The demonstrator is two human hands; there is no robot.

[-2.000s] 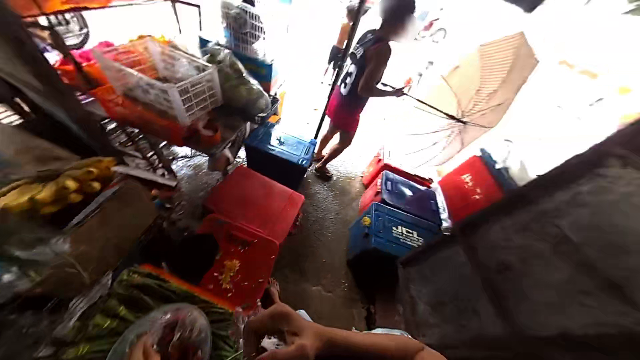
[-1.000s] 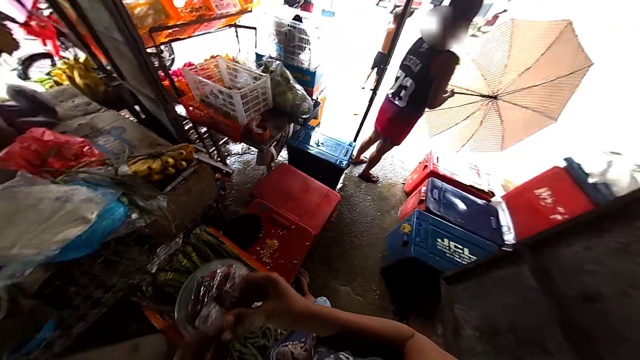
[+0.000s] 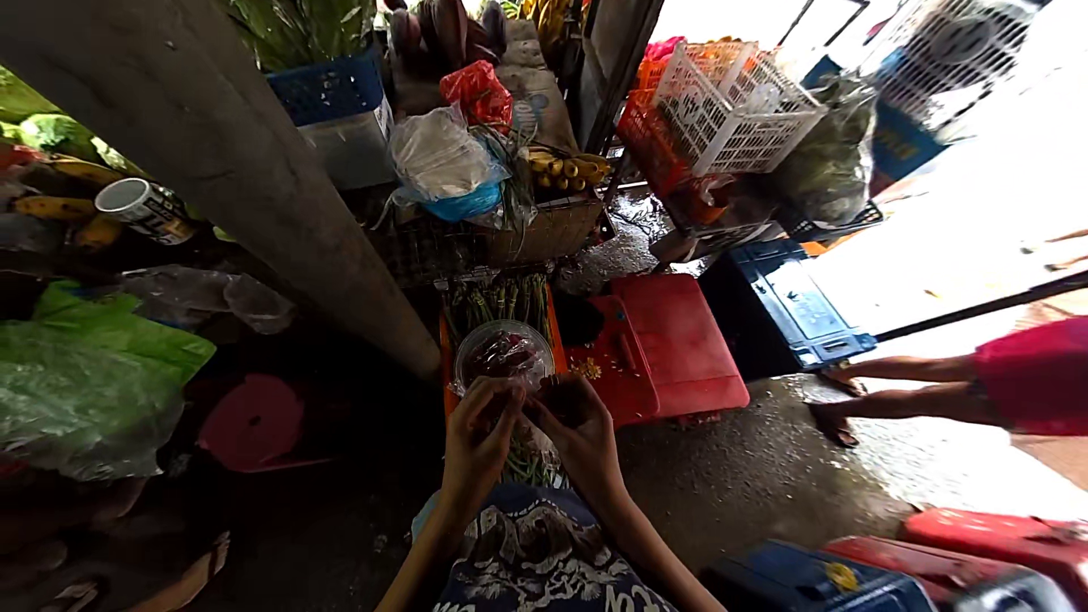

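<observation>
Both hands meet in front of my body, at the near rim of a round clear plastic tub point(image 3: 505, 350) that holds dark reddish items in clear plastic. My left hand point(image 3: 483, 425) pinches thin clear plastic between thumb and fingers. Close beside it, my right hand point(image 3: 580, 421) has its fingers bent at the same plastic; what exactly its fingertips hold is hard to see. Under the tub lies an orange crate point(image 3: 557, 327) with long green vegetables point(image 3: 501, 297).
Red cooler boxes point(image 3: 680, 340) and a blue cooler point(image 3: 803, 306) stand at right, near a person's legs point(image 3: 918, 395). A slanted post point(image 3: 280, 187) rises at left. Bananas point(image 3: 568, 168), plastic bags point(image 3: 446, 153) and a white crate point(image 3: 735, 110) lie beyond.
The view has swung strongly to the left. My hands, earlier at the tub with one arm reaching across from the right, are now side by side at its near rim.
</observation>
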